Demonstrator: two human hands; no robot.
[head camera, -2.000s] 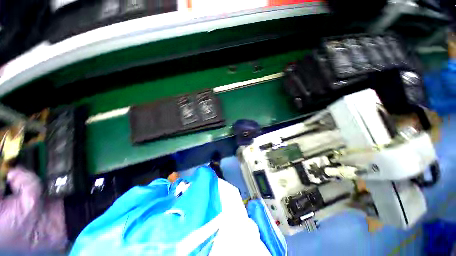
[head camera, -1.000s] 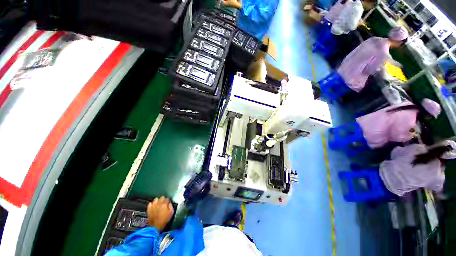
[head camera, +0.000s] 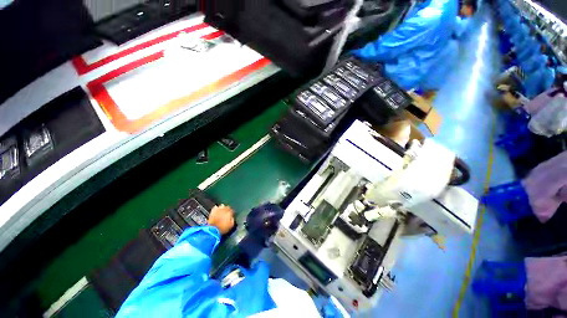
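Observation:
My left hand (head camera: 222, 218), bare with a blue sleeve, is at the right end of a black parts tray (head camera: 124, 261) on the green belt. Its fingers look curled at the tray edge; whether they grip it is hidden. Two dark phone-like units (head camera: 165, 232) with silvery detail lie in tray pockets beside the hand. My right hand is not visible. The white twin-station machine (head camera: 373, 155) stands to the right, with a greenish plate (head camera: 321, 222) on its left slide and a dark unit or fixture (head camera: 367, 258) on its right slide.
A round dark object (head camera: 264, 218) sits at the machine's left front corner. Stacked trays (head camera: 323, 102) stand behind. Small dark pieces (head camera: 228, 143) lie on the belt below a white, red-marked shelf (head camera: 168, 87). A person in blue (head camera: 416, 43) is beyond, near a cardboard box (head camera: 424, 112).
The view has swung left, shifting the machine rightward in the picture. My left hand, out of clear sight at first, stays at the tray's end. More of the tray and shelf now shows.

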